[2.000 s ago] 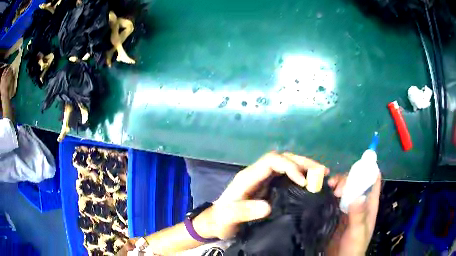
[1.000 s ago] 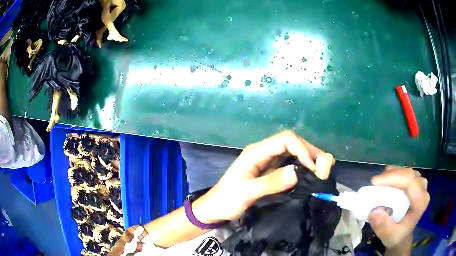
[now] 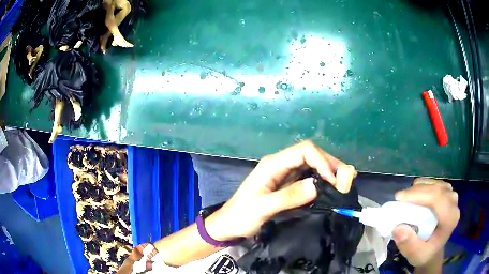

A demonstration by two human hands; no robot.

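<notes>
My left hand (image 3: 289, 184), with a purple band on the wrist, grips the top of a glossy black cloak piece (image 3: 305, 238) over my lap, below the bench edge. My right hand (image 3: 429, 222) holds a white glue bottle (image 3: 405, 217) sideways. Its blue nozzle points left and its tip is at the black piece, near my left fingertips. Whether the tip touches the surface is hard to tell. The underside of the black piece is hidden.
The green bench (image 3: 214, 123) has black-cloaked figures (image 3: 64, 80) with tan legs at its left. A red stick-like tool (image 3: 435, 119) and a crumpled white wipe (image 3: 455, 87) lie at right. A blue crate (image 3: 63, 176) of small tan-and-black parts (image 3: 102, 203) stands below the bench at left.
Since two seconds ago the bottle has tipped from nozzle-up to sideways, with its nozzle brought to the black piece. Over the last second both hands have stayed nearly still.
</notes>
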